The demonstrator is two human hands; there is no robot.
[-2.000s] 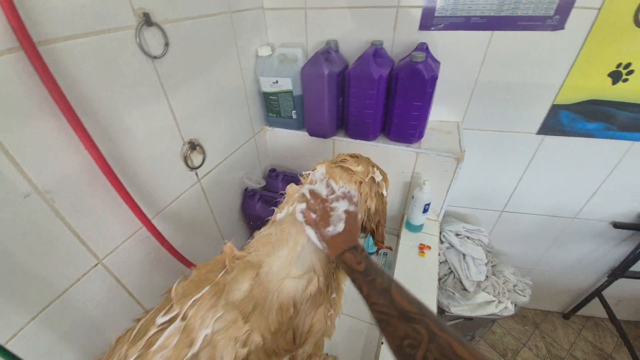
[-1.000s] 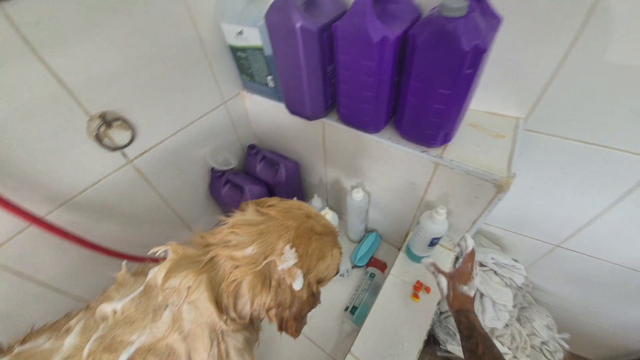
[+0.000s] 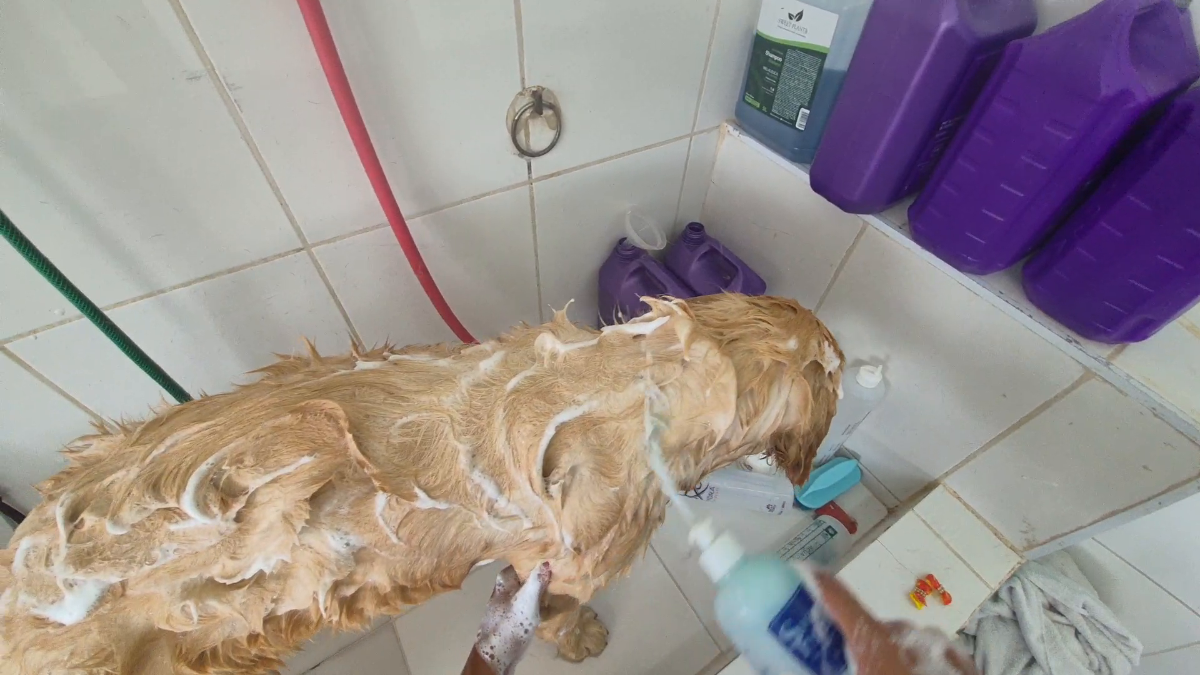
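Observation:
A wet golden-furred dog [image 3: 403,450], streaked with white lather, stands across the view with its head at the right. My right hand [image 3: 872,628] grips a pale bottle with a blue label [image 3: 773,600], tilted toward the dog; a whitish stream runs from its nozzle onto the dog's neck and shoulder. My left hand [image 3: 511,605], covered in foam, is at the dog's chest beside a front leg, its fingertips against the fur. Whether it grasps any fur cannot be told.
Large purple jugs [image 3: 1041,141] and a shampoo jug [image 3: 797,75] stand on a ledge. Smaller purple jugs [image 3: 637,281], a clear pump bottle [image 3: 853,403] and a turquoise brush-like item [image 3: 828,483] lie beyond the dog. A red hose [image 3: 375,169], a green hose [image 3: 94,305], a wall ring [image 3: 536,127] and grey towels [image 3: 1050,619] surround it.
The pale bottle stood on the low ledge one second ago with my right hand beside it; now that hand holds it over the dog. My left hand has come into view. The view has shifted left.

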